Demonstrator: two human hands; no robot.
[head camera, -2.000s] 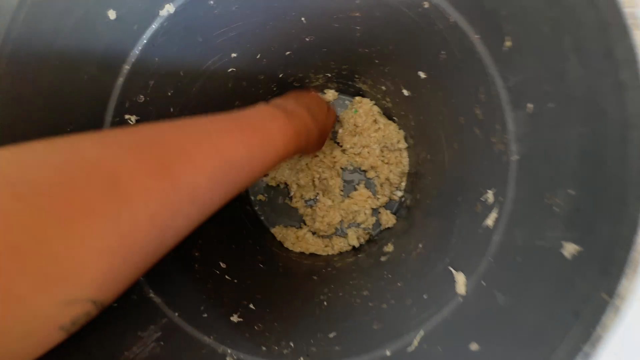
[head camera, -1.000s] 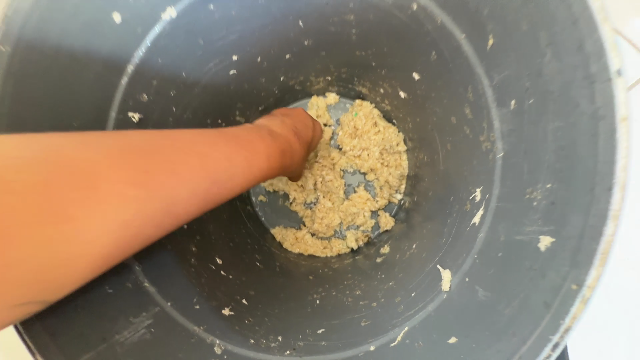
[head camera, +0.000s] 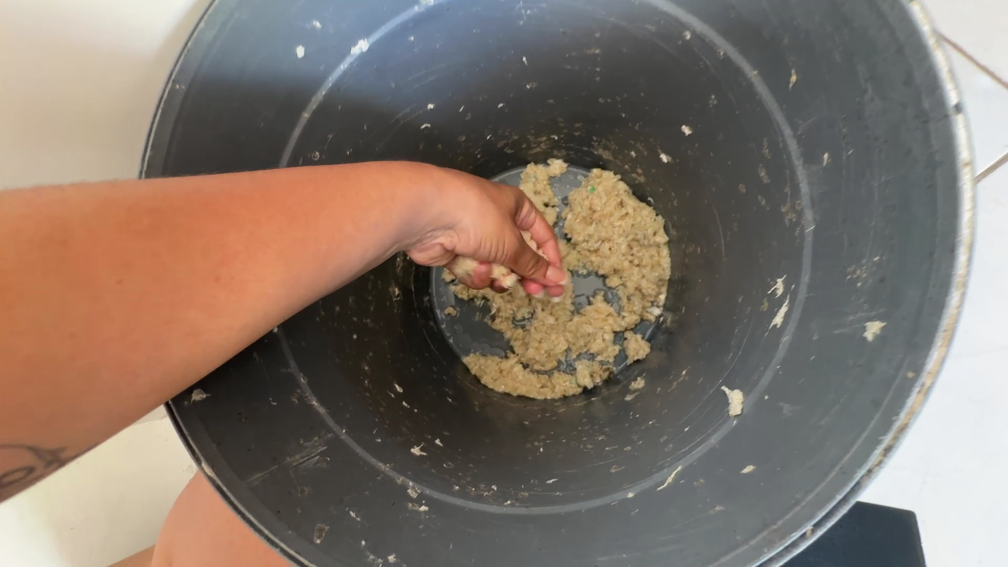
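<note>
One of my arms reaches from the left edge into a deep, dark grey round bucket. It ends in my left hand, whose fingers are curled around a clump of pale, wet, shredded pulp, with the thumb pressed to the fingertips. Beneath and beside the hand, more of this beige pulp lies in an uneven layer on the bucket's bottom, where patches of wet grey floor show through. My right hand is out of view.
Scraps of pulp stick to the bucket's inner wall. White floor tiles show at the right. A dark flat-sided object stands at the lower right, and part of a bare leg is at the lower left.
My left hand has lifted from the pulp at the bottom and turned, so the clump between its fingers now shows. The view has shifted somewhat, with more of the bucket's rim visible.
</note>
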